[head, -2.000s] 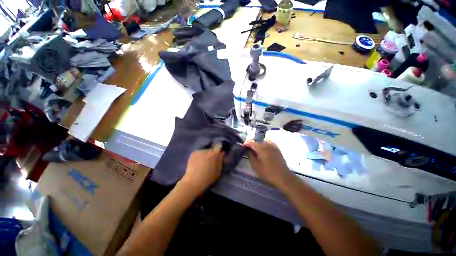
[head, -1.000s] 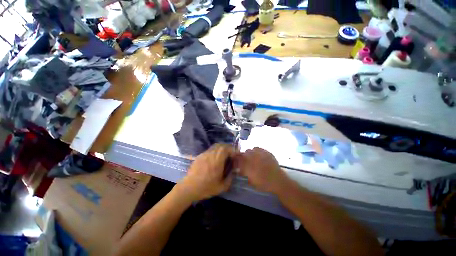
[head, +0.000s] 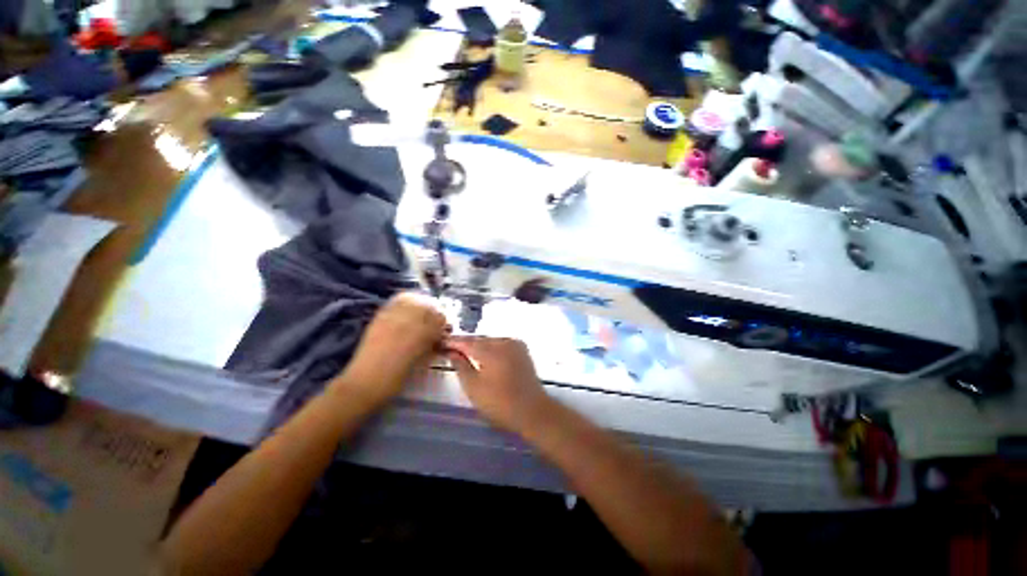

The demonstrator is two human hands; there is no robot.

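Observation:
The dark grey garment piece (head: 327, 270) lies bunched on the white machine bed left of the needle, with folds hanging over the front edge. My left hand (head: 400, 338) is closed on its right edge just in front of the presser foot (head: 437, 281). My right hand (head: 492, 377) meets my left fingertips, thumb and finger pinched together; what lies between them is too small and blurred to tell. The white sewing machine (head: 608, 253) extends to the right.
Light blue scraps (head: 631, 349) lie on the bed right of the needle. Red and yellow scissor handles (head: 867, 456) are at the right table end. Thread cones (head: 749, 174) stand behind the machine. A white paper sheet (head: 51, 281) and a cardboard box (head: 101, 484) are at left.
The view has swung right, shifting everything left in the picture. The cloth, bunched up behind my hands a second ago, is spread wider and hangs over the front edge. My hands remain together near the needle.

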